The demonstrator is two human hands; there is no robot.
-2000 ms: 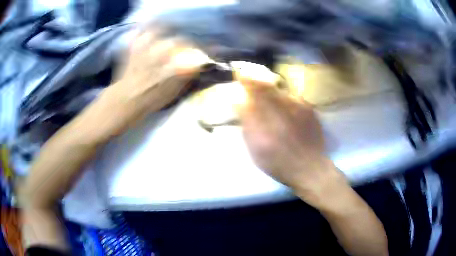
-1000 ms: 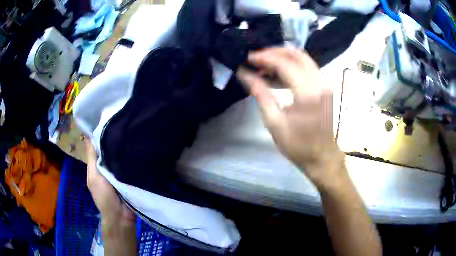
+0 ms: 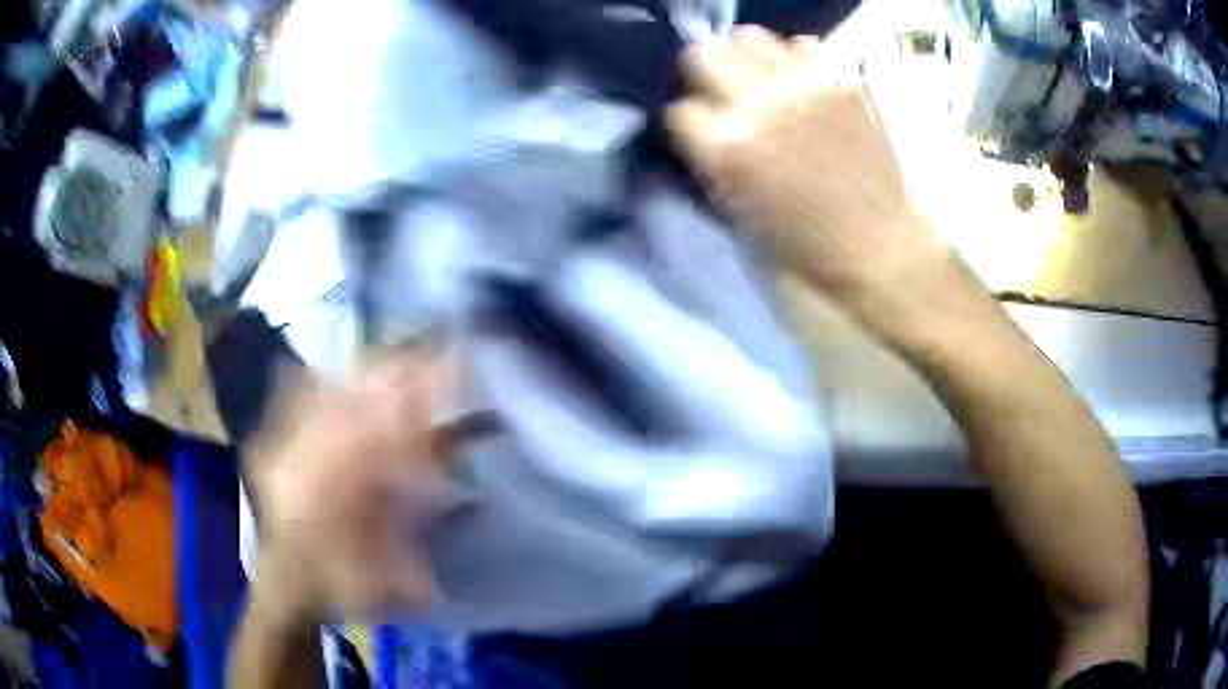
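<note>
The grey-white and black garment [image 3: 593,498] is spread in front of me and hangs over the table's front edge, blurred by motion. My right hand [image 3: 795,148] is closed on a black part of it at the upper middle. My left hand [image 3: 357,471] lies at the garment's left side, strongly blurred; whether its fingers grip the cloth cannot be told. The sewing machine [image 3: 1037,88] stands at the upper right, with its yellowish lit bed plate [image 3: 1077,256] below it.
The white table [image 3: 1104,377] runs to the right. An orange fabric bundle [image 3: 115,538] lies at the lower left beside a blue plastic basket [image 3: 209,565]. A pale box-like device [image 3: 94,209] and a small yellow-handled tool [image 3: 164,287] are at the left.
The garment has been turned, so its grey-white side now shows and covers more of the middle. My left hand has moved up and right; my right hand has moved slightly up, now on the cloth.
</note>
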